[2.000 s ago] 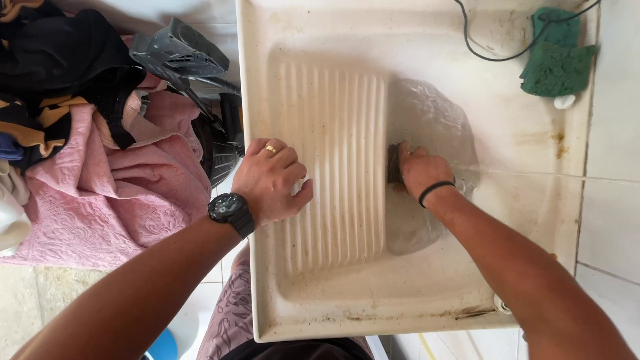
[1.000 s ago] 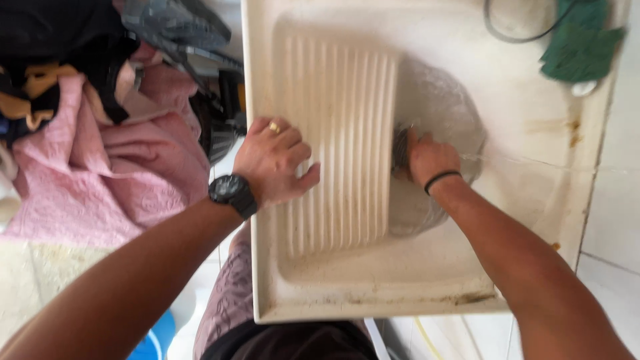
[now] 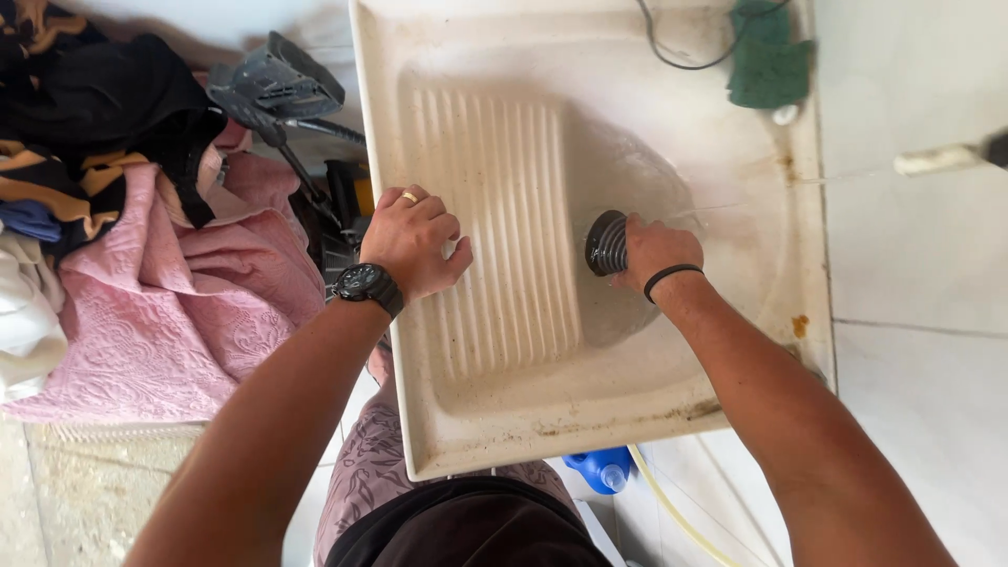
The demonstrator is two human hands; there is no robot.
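Observation:
A cream laundry sink point(image 3: 488, 441) with a ribbed washboard point(image 3: 496, 236) fills the middle of the head view. In its basin, where water stands, my right hand point(image 3: 657, 248) grips a dark ribbed, round-ended object point(image 3: 608, 242), perhaps a small plunger; the fingers hide part of it. My left hand point(image 3: 416, 240) rests at the sink's left rim beside the washboard, fingers curled and thumb apart, with nothing seen in it. It wears a ring and, at the wrist, a black watch point(image 3: 368, 285). A thin stream of water falls into the basin from the right.
Green scouring pads point(image 3: 768, 67) and a dark cable point(image 3: 669, 63) lie at the sink's upper right. A white tap spout point(image 3: 937, 160) juts in at right. Pink cloth point(image 3: 181, 307) and dark clothes point(image 3: 94, 94) are piled left. A blue bottle point(image 3: 600, 466) and yellowish hose point(image 3: 669, 508) are below the sink.
The dark ribbed object has come into clearer view above the water, in my right hand; before, it was mostly hidden. My left hand has stayed at the rim.

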